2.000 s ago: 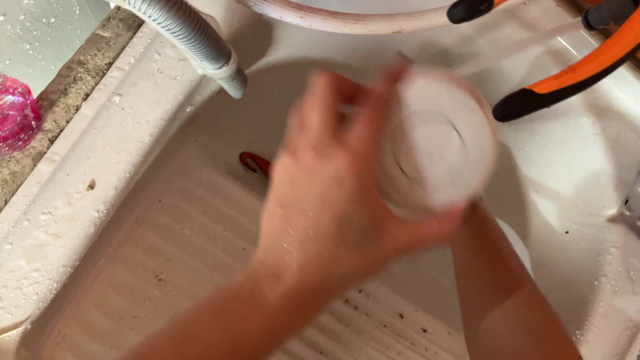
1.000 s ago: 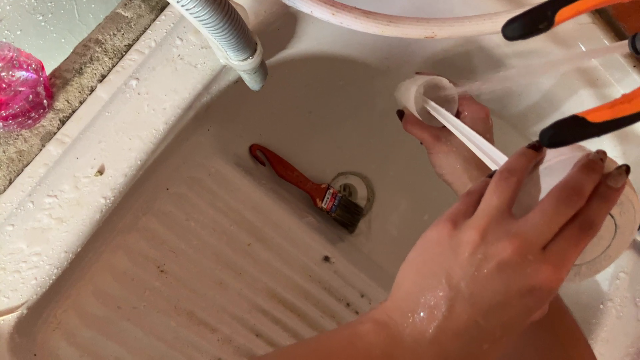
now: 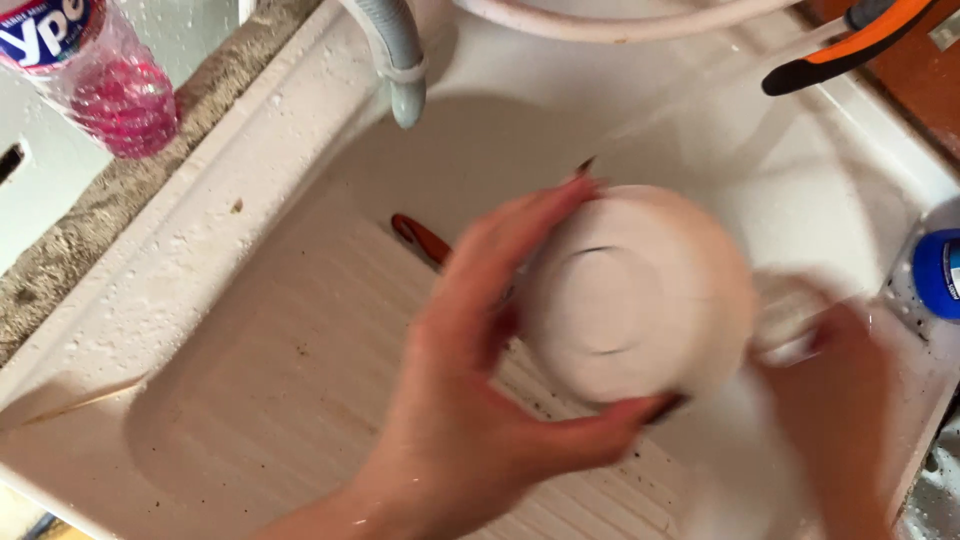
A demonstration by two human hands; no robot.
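My left hand [image 3: 480, 367] reaches up from the lower left. Its thumb and fingers grip the sides of a round white container [image 3: 630, 300], whose flat circular face is toward the camera. Just right of it my right hand [image 3: 832, 390], blurred, is closed on a small pale cup [image 3: 787, 315]. Both hands are over the ribbed white sink [image 3: 285, 375]. A paintbrush with a red handle [image 3: 424, 236] lies in the basin behind my left fingers; its bristles are hidden.
A grey corrugated hose [image 3: 401, 67] hangs over the sink's far edge, beside a pale curved hose [image 3: 600, 22]. An orange-and-black tool handle [image 3: 847, 56] juts in at upper right. An Ypê bottle with pink liquid [image 3: 124, 105] lies upper left, and a blue object [image 3: 937, 274] is at right.
My left hand has moved left with the white container, from the right side of the sink to over the brush, which showed whole one second ago. The small cup is now lower, at the container's right.
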